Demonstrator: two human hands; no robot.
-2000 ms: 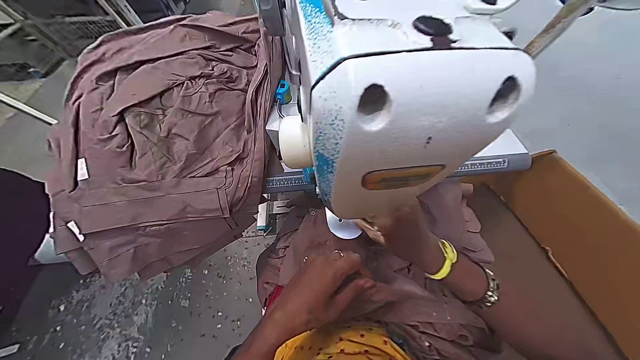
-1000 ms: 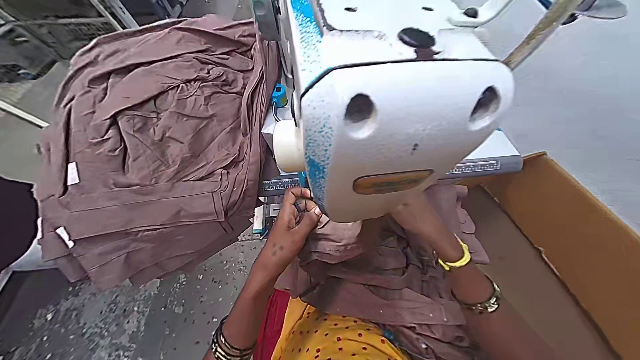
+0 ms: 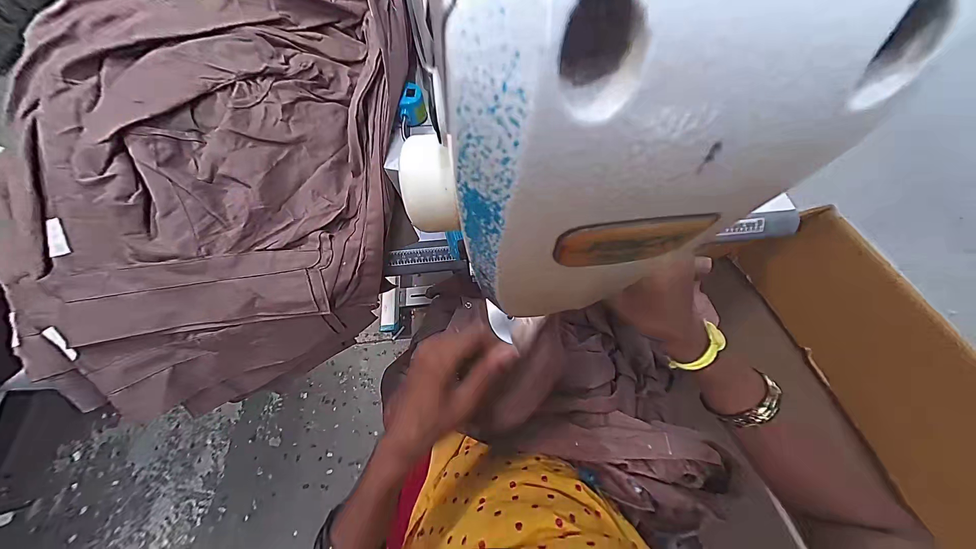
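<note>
A white industrial sewing machine head (image 3: 656,137) with blue speckles fills the upper middle. Below it a brown garment (image 3: 610,435) lies bunched over my lap. My left hand (image 3: 457,374), blurred, is at the garment's left part, just below the machine's lower edge; its fingertips are unclear, so its hold cannot be told. My right hand (image 3: 671,297) is under the machine's right side at the cloth, fingers partly hidden behind the head. A round white part (image 3: 499,322) shows between the hands. A measuring scale (image 3: 419,258) runs left of the machine.
A thick stack of brown garments (image 3: 206,175) with white tags stands on the left. A cardboard box wall (image 3: 884,305) rises on the right, beside my right forearm. A cream roller-like part (image 3: 427,183) juts from the machine's left side. The grey floor (image 3: 198,465) bears scraps.
My left hand has moved down from beside the scale, where it was a second ago, to the cloth below the machine. The view has moved closer to the machine.
</note>
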